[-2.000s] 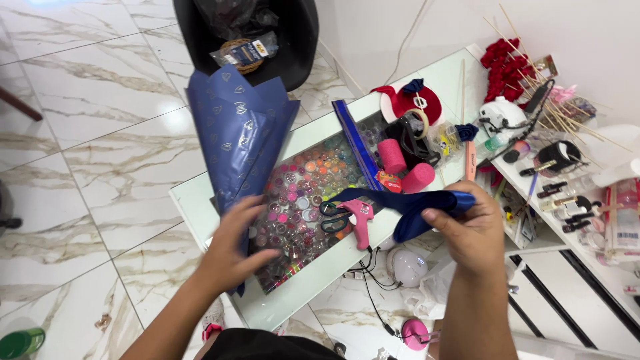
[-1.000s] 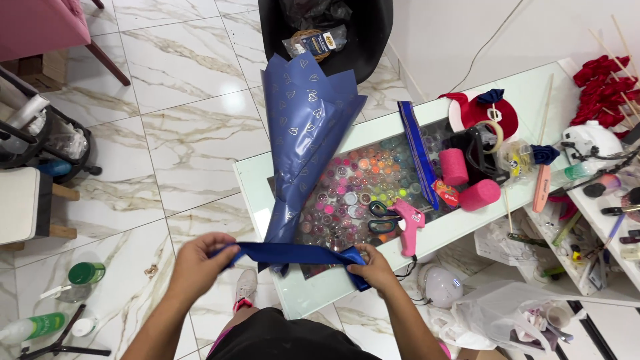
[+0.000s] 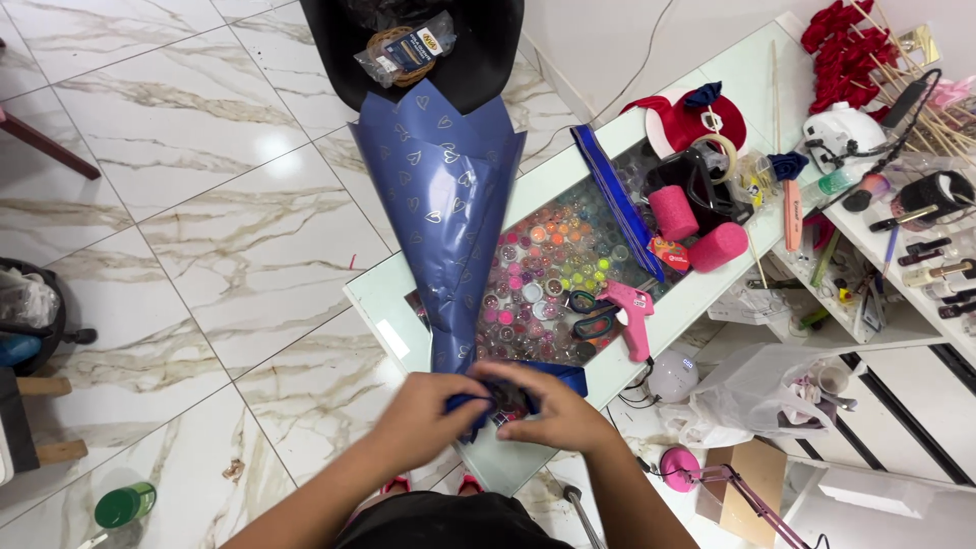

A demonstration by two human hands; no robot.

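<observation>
A cone of blue wrapping paper with heart outlines lies across the glass-topped table, its narrow end toward me. At that end my left hand pinches a dark blue satin ribbon between thumb and fingers. Close on its right, my right hand has its fingers curved and apart beside the ribbon, slightly blurred; whether it grips any of it cannot be told. Part of the ribbon extends behind the right hand. The paper's lower tip is partly hidden by my hands.
Right of the cone lie scissors, a pink glue gun, a blue ribbon strip and pink foam rolls. A black chair stands beyond the table. Small jars show under the glass. A crowded shelf unit stands at right.
Both hands have come together at the cone's narrow end; one second ago they held the ribbon stretched across it. Two seconds ago the right hand held the ribbon over the table's right side.
</observation>
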